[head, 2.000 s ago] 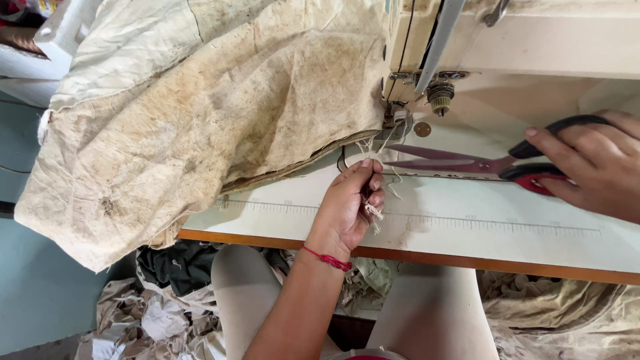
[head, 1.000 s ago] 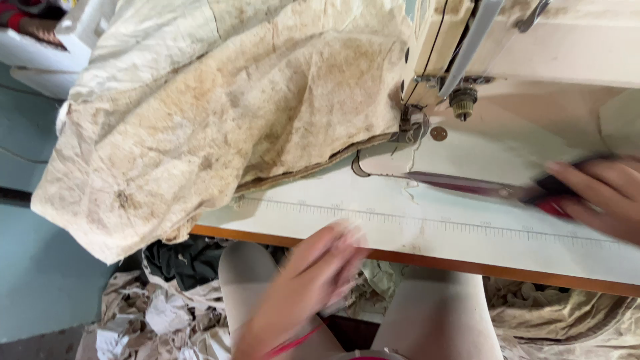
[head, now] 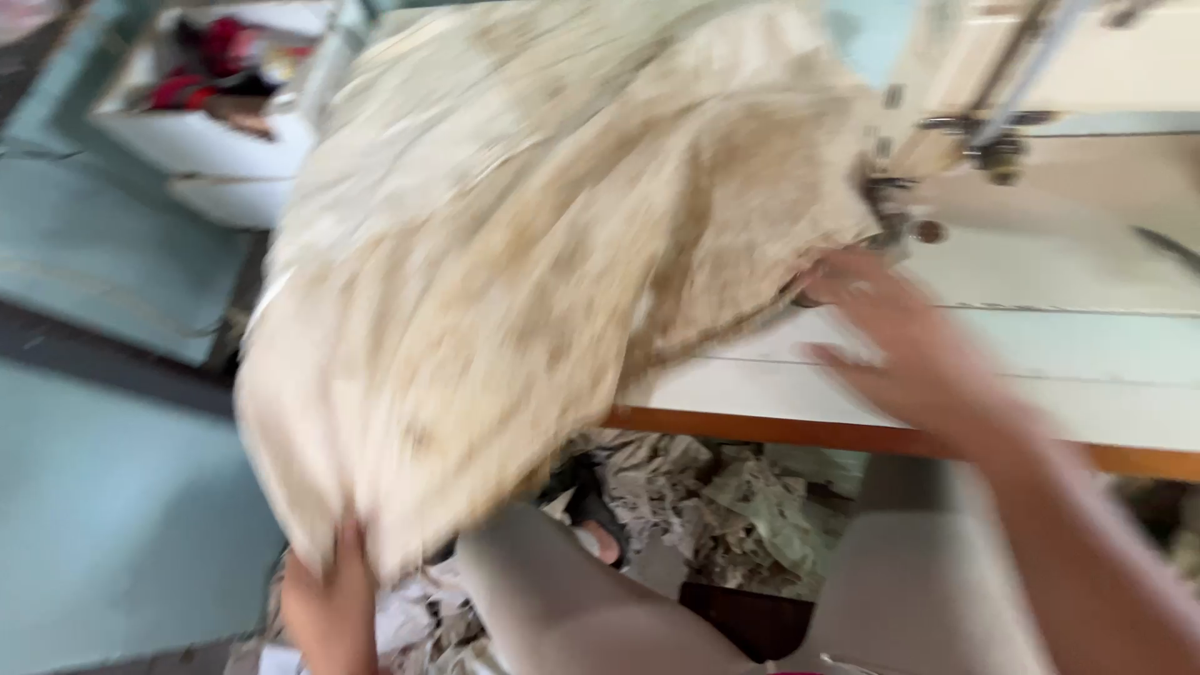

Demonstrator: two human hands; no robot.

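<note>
A large stained beige cloth (head: 525,281) lies over the sewing table and hangs past its front edge at the left. Its lower left corner is gripped by my left hand (head: 333,591), with the thumb on top. My right hand (head: 862,328) reaches to the cloth's right edge beside the sewing machine's presser foot (head: 891,202); its fingers are blurred, and whether they grip the cloth cannot be told. Part of a dark scissors handle (head: 1167,246) shows at the right edge on the machine bed.
The table's wooden front edge (head: 844,433) runs above my knees. Cloth scraps (head: 750,506) are heaped below. A white box (head: 216,141) with red and dark items stands at the upper left, near a blue surface (head: 112,525). The machine's body (head: 1106,56) is at the upper right.
My left hand has left the threads and moved left to the cloth's corner. My right hand has let go of the scissors and moved to the cloth near the presser foot. The view has shifted left.
</note>
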